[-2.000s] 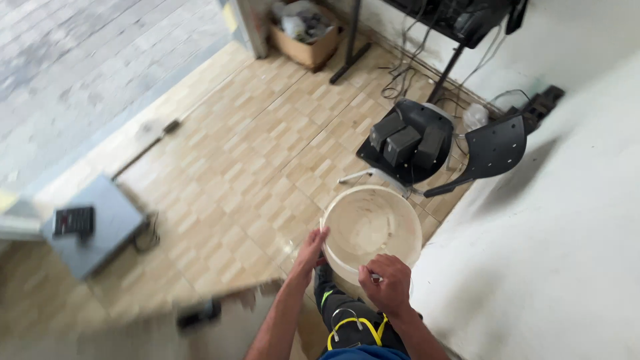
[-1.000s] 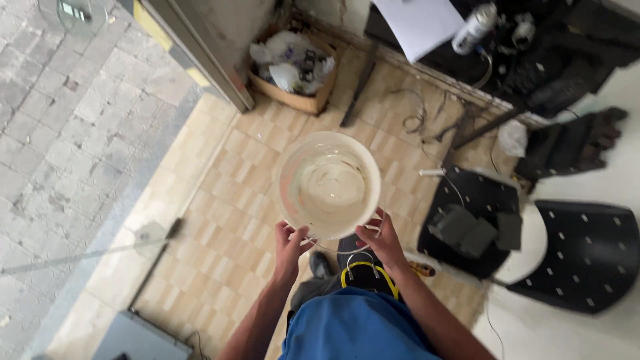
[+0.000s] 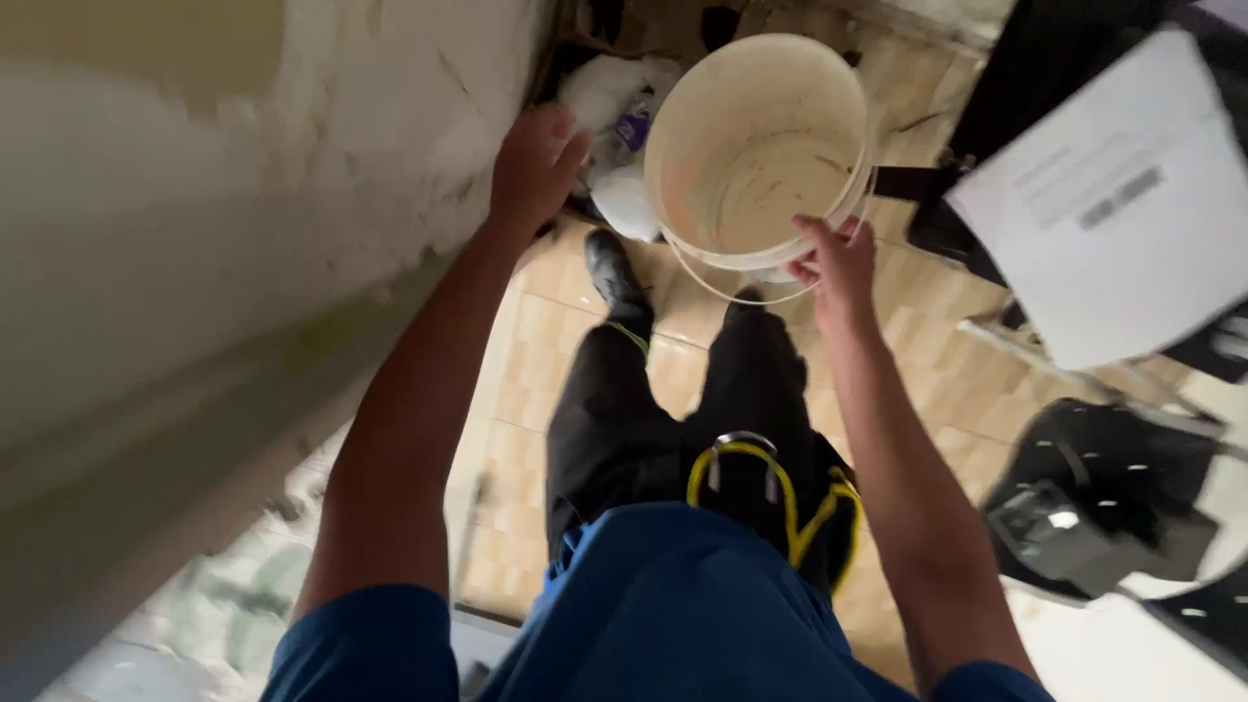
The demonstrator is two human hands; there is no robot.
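Note:
A white plastic bucket [image 3: 760, 146], with dirt marks inside and a thin bail handle hanging at its near side, is tilted with its mouth toward me. My right hand [image 3: 838, 258] grips its near right rim. My left hand [image 3: 539, 161] is off the bucket, left of it beside the wall, over the edge of a box of plastic bags; its fingers are blurred and appear to hold nothing. White plastic bags [image 3: 624, 200] and a purple wrapper [image 3: 634, 127] lie between my left hand and the bucket.
A stained wall [image 3: 390, 127] rises close on my left. At right, a printed paper sheet [image 3: 1121, 195] lies on a black table. Below it, a black chair [image 3: 1072, 439] holds dark boxy objects. My shoes stand on the tiled floor [image 3: 526, 390].
My left hand has let go of the bucket and moved left toward the wall. My right hand still holds the bucket, now over the bags. The view has shifted strongly toward the box and wall.

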